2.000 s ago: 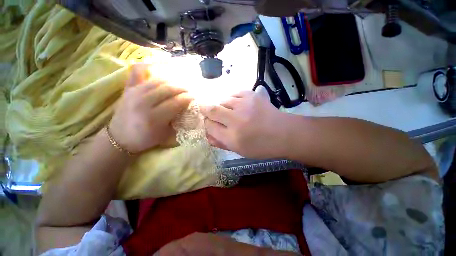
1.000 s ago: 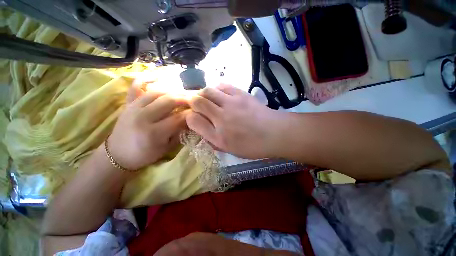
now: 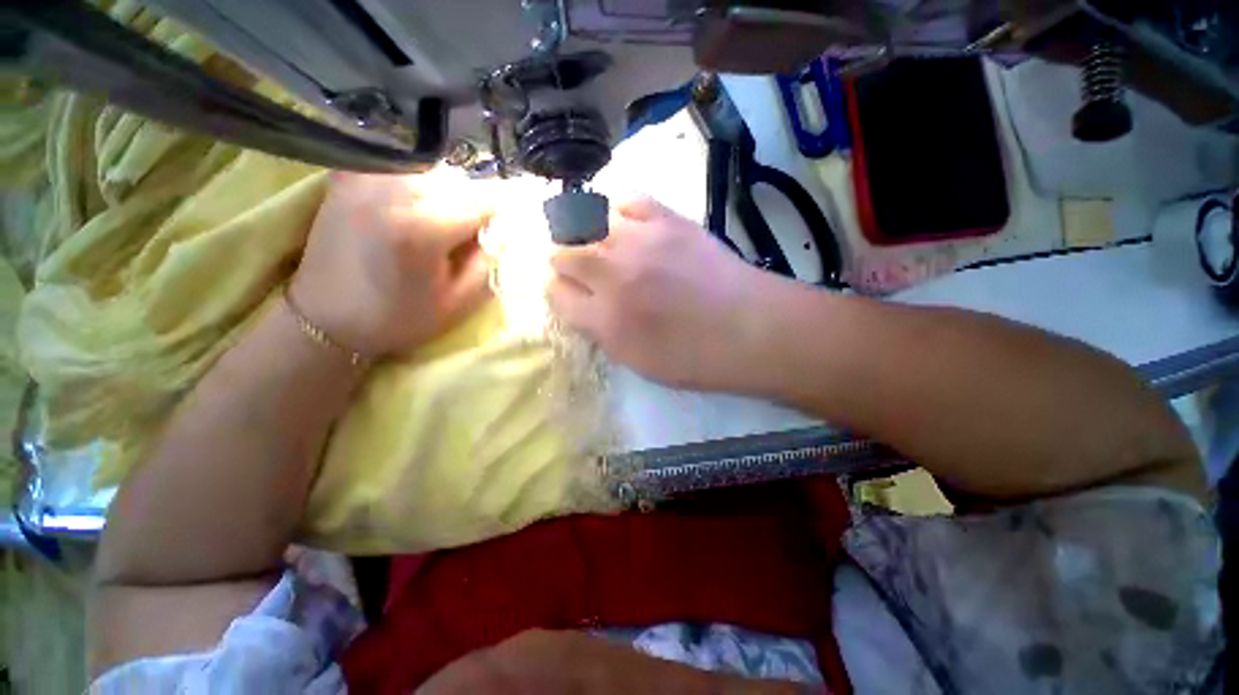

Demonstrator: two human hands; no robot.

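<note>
Yellow fabric [image 3: 449, 421] lies gathered from the far left to the front table edge. Pale lace trim [image 3: 578, 394] runs down along its right edge towards the front edge. My left hand [image 3: 394, 258] is on the fabric left of the needle area, fingers bent; glare blurs its fingertips. My right hand [image 3: 652, 292] holds the lace between its fingers, just right of and below the dark round knob [image 3: 576, 215]. The sewing machine head [image 3: 476, 48] spans the top. The stitching point is washed out by the lamp.
Black-handled scissors [image 3: 795, 217] lie right of my right hand, partly behind it. Beyond are a blue tool [image 3: 815, 109], a black phone with red edge [image 3: 931, 149], a small yellowish square [image 3: 1086, 221] and a round black-and-white item [image 3: 1216, 242]. A measuring strip [image 3: 747, 462] edges the table front.
My hands have moved apart, leaving a bright gap with lace and fabric between them. The lace now hangs straighter, and more yellow fabric shows below my left hand. The camera view has shifted slightly.
</note>
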